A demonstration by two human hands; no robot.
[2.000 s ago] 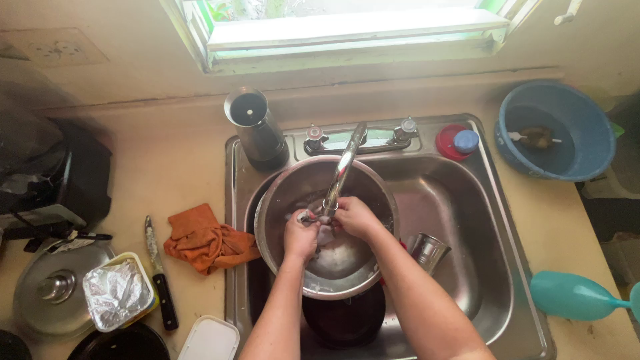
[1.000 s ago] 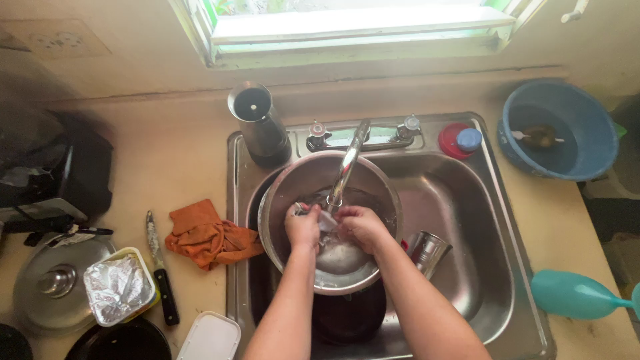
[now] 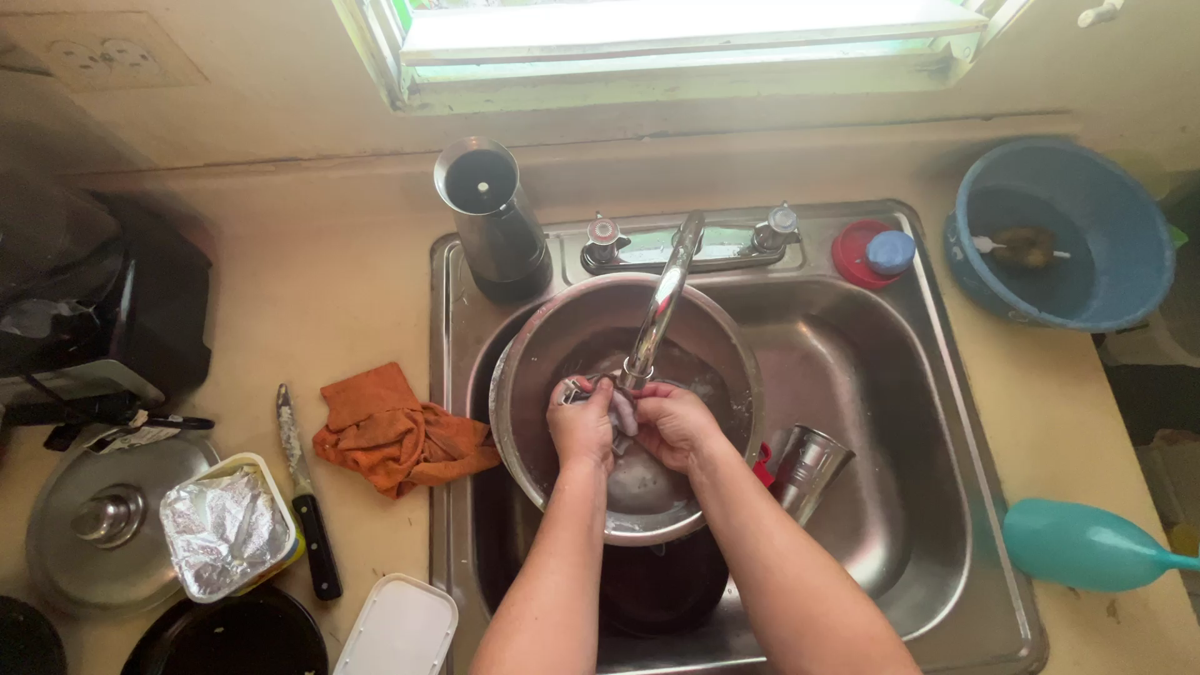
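Over a large metal bowl [image 3: 534, 375] in the left basin of the sink, my left hand [image 3: 583, 427] and my right hand [image 3: 670, 422] meet just below the tip of the chrome faucet [image 3: 664, 309]. Between them they hold a small pale, wet item [image 3: 622, 412]; what it is cannot be told. My left fingers also close around something small and shiny, partly hidden. Some water and whitish suds show in the bowl. Beneath it sits a dark round pan [image 3: 656, 591]. A metal cup [image 3: 814, 469] leans in the sink beside my right forearm, next to a red object [image 3: 763, 466].
Left of the sink lie an orange cloth [image 3: 394, 431], a knife [image 3: 314, 534], a foil-covered tub [image 3: 228, 530] and a pot lid [image 3: 70, 553]. A dark cylindrical container [image 3: 502, 225] stands behind the bowl. At right are a blue basin [image 3: 1125, 244] and a teal bottle-shaped object [image 3: 1078, 544].
Both hands stay together at the faucet tip, and their fingers have shifted around the small pale item. Suds in the bowl have moved about.
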